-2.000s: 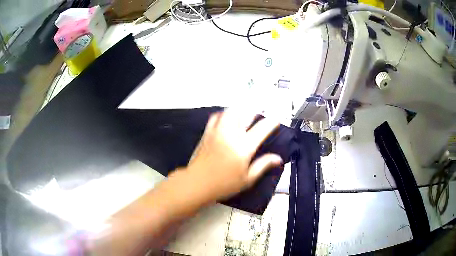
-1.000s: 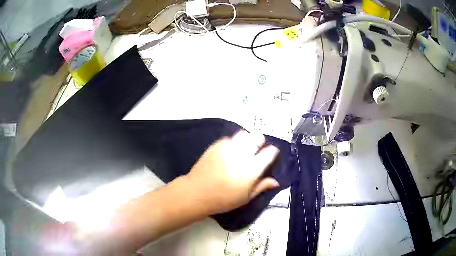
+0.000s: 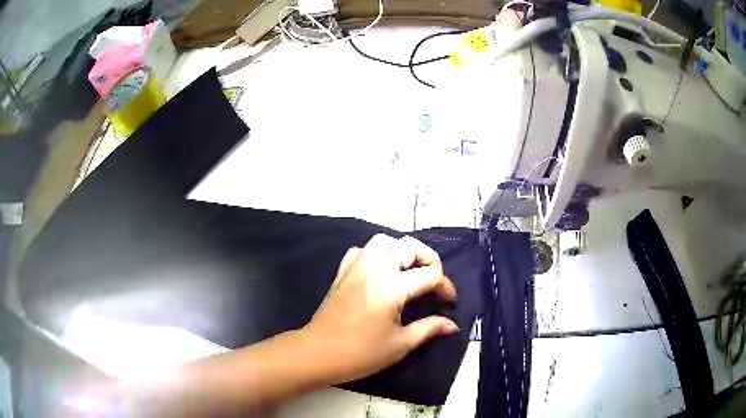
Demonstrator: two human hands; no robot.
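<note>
A large black garment panel lies across the table from the left to the needle. My left hand rests on its right part, fingers bent, with thumb and forefinger apart and dark cloth showing between them. A long black band with pale lines runs from under the presser foot down to the bottom edge, beside the panel's right end. The needle tip is too small to tell. My right hand is not in view.
The off-white machine head stands at the right. A spare black band lies right of the needle. A yellow tape roll stands beside a pink box at the far left. Cables lie at the back.
My left hand has shifted a little lower, its fingers more bent than at first. The panel's right part has swung down towards me and now lies flatter and wider under the hand.
</note>
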